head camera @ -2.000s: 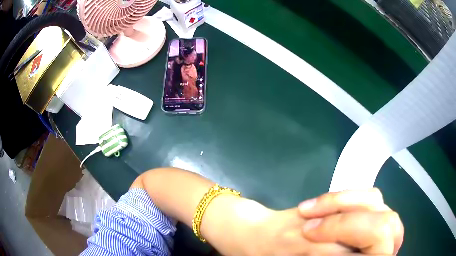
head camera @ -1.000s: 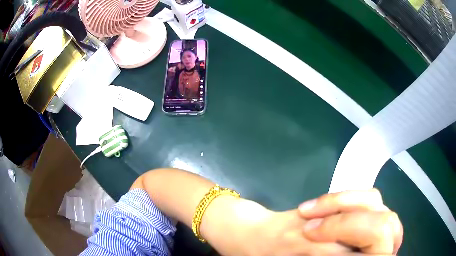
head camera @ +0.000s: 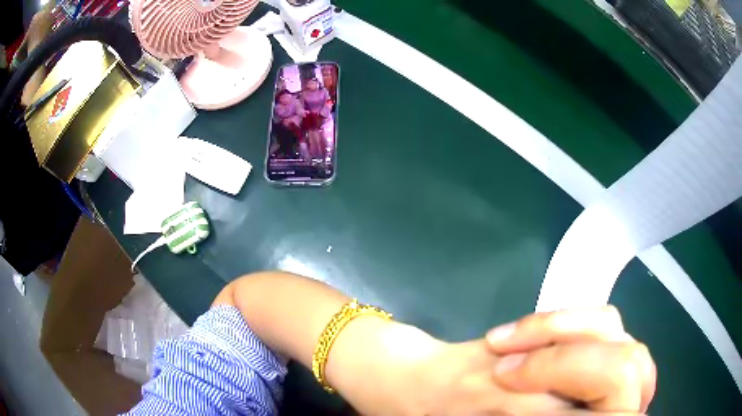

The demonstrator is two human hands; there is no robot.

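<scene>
A long white label strip (head camera: 598, 252) comes down from the upper right, bends and ends behind the fingers of my left hand (head camera: 561, 366). My left forearm, with a gold bracelet, reaches in from the lower left. The fingers are curled with their tips pointing left, and look closed on the strip's lower part; the strip's end is hidden. The bottom frame edge cuts the hand off. My right hand cannot be made out.
A smartphone (head camera: 302, 123) with a lit video lies on the green surface (head camera: 423, 211). Around it are a pink fan (head camera: 232, 69), gold box (head camera: 77, 110), white box (head camera: 146, 118), small white box (head camera: 307, 24), white paper (head camera: 154, 203) and green-striped item (head camera: 185, 227). A carton (head camera: 77, 325) stands lower left.
The phone's video picture has changed. Part of an arm now shows at the top left edge. My left hand and the strip have hardly moved.
</scene>
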